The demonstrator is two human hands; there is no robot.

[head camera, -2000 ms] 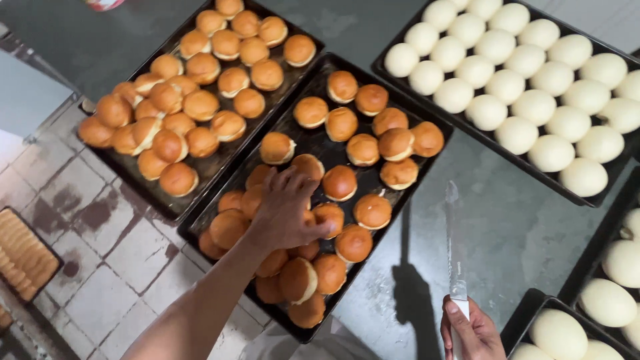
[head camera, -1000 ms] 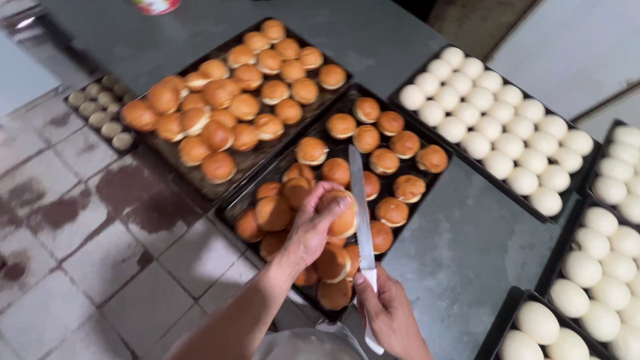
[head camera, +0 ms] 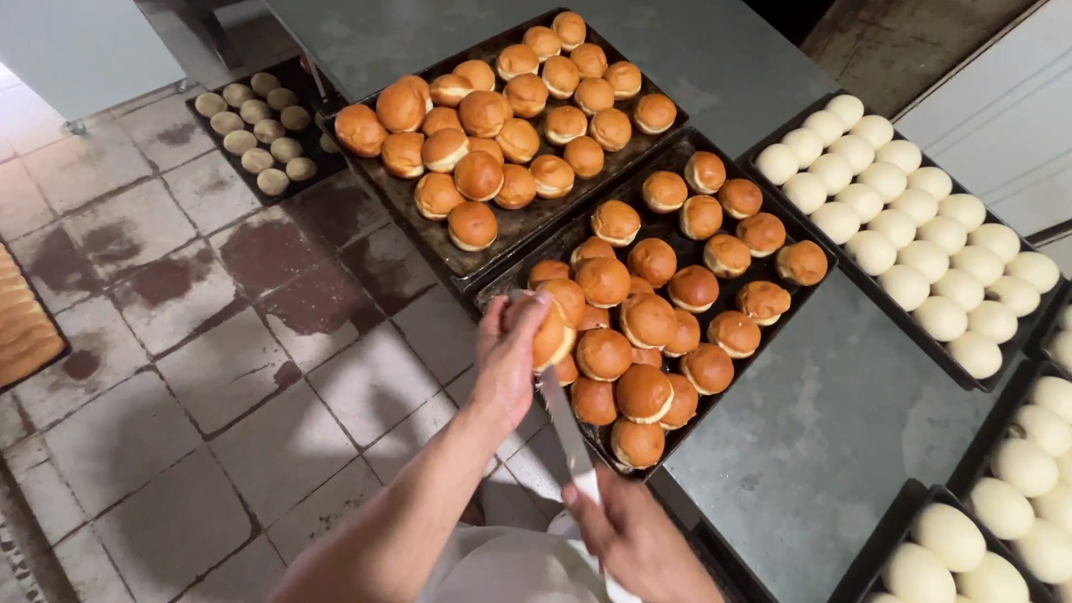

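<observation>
My left hand grips a browned bun by the near left corner of a dark baking tray. Held in my right hand is a long knife with a white handle; its blade points up toward the bun, and its tip is hidden at the bun's underside. Many golden-brown buns with pale sides lie in that tray, heaped toward its near left part. A second dark tray beyond it bears more browned buns, some stacked.
On the grey tabletop, trays of pale, unbrowned dough balls stand at the right, more at the lower right. At the left, over the tiled floor, are a tray of small dough pieces and browned bread.
My left hand first reached among the buns, then held a bun above the tray; hand and bun are now at its near left corner. The knife has come over to the bun. The view has shifted.
</observation>
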